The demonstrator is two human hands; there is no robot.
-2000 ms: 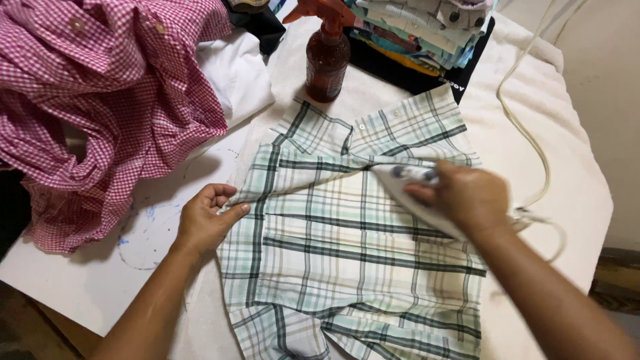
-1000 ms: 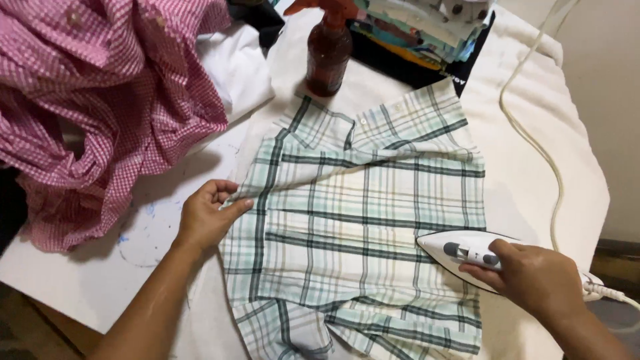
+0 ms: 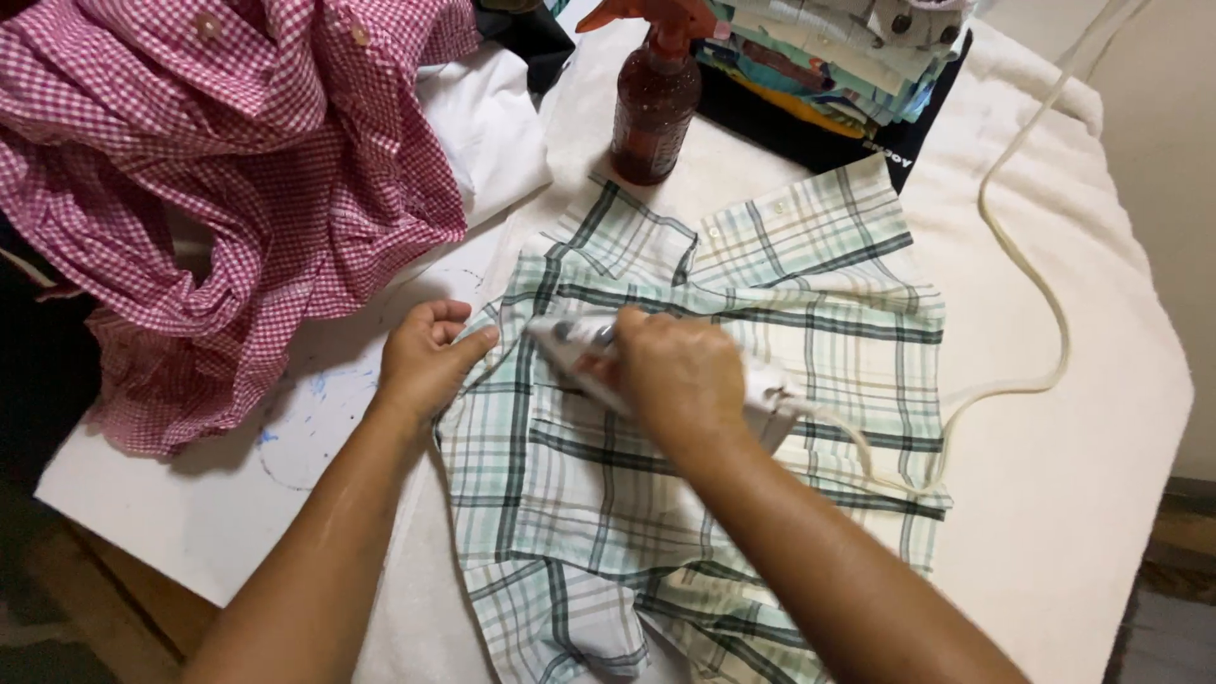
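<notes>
A green, white and black plaid shirt lies spread on a cream cloth over the table, its far parts folded. My right hand is closed around the handle of a white electric clothes iron, whose tip points left near the shirt's upper left part. The iron is slightly blurred, and my hand and forearm hide part of it. At the shirt's left edge, my left hand pinches the fabric between thumb and fingers.
A reddish spray bottle stands beyond the shirt, beside a stack of folded clothes. Pink gingham cloth is heaped at upper left, next to a white cloth. The iron's cord curves along the cream cloth at right.
My right hand and the iron first moved right to the shirt's right edge, then left across it to near my left hand. The left hand has stayed at the left edge.
</notes>
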